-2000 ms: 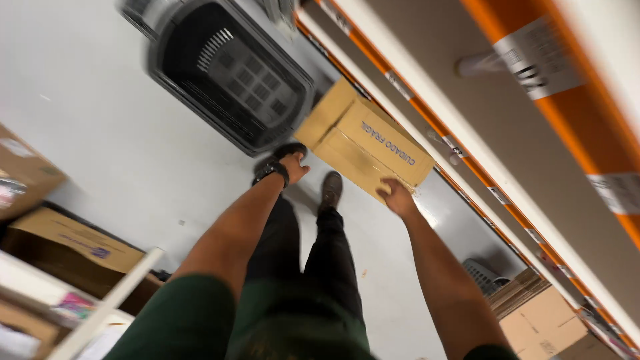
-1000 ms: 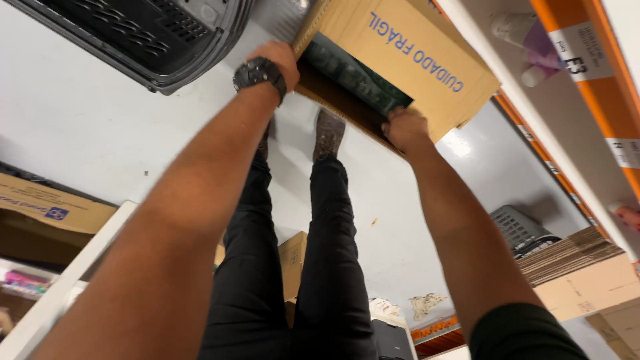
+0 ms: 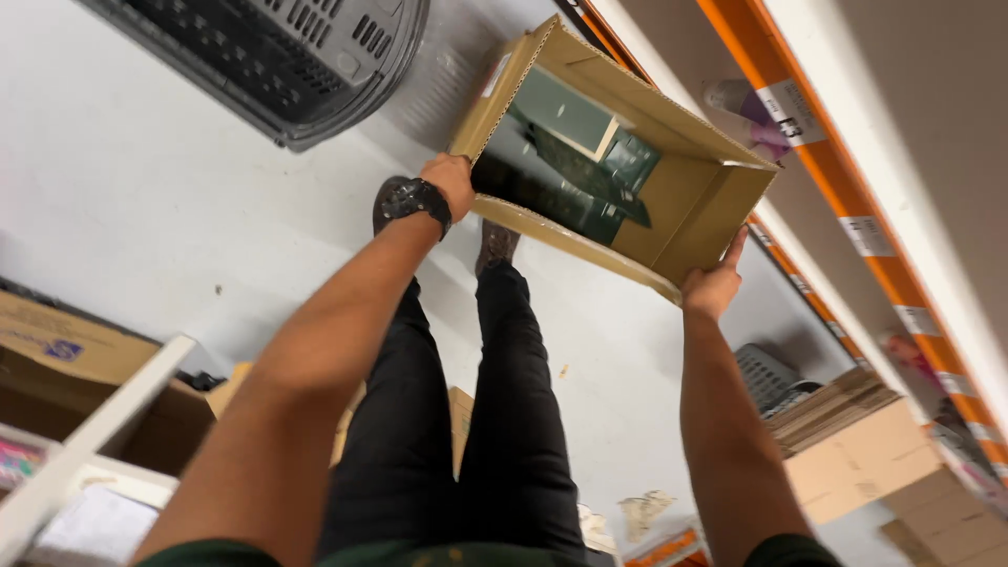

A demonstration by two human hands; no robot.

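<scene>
An open cardboard box (image 3: 693,209) is held tilted between both my hands above the floor. My left hand (image 3: 450,185), with a black watch at the wrist, grips the box's near left corner. My right hand (image 3: 713,282) holds the near right corner, one finger extended along its outer side. Inside the box lie several dark green boxes or packs (image 3: 630,161) and a flat grey-green panel with a pale edge (image 3: 563,110). Their exact kind is not clear. My fingertips are partly hidden by the cardboard.
A black plastic basket (image 3: 315,79) stands on the floor at upper left. Orange-edged shelving (image 3: 835,173) runs down the right side. Stacked flattened cardboard (image 3: 835,409) and a grey basket (image 3: 762,374) are at lower right; a white frame (image 3: 102,441) and open boxes are at lower left.
The box has turned in my hands: its flap with printed words faced up before, and now its open inside shows. My right hand has moved to the box's near right corner.
</scene>
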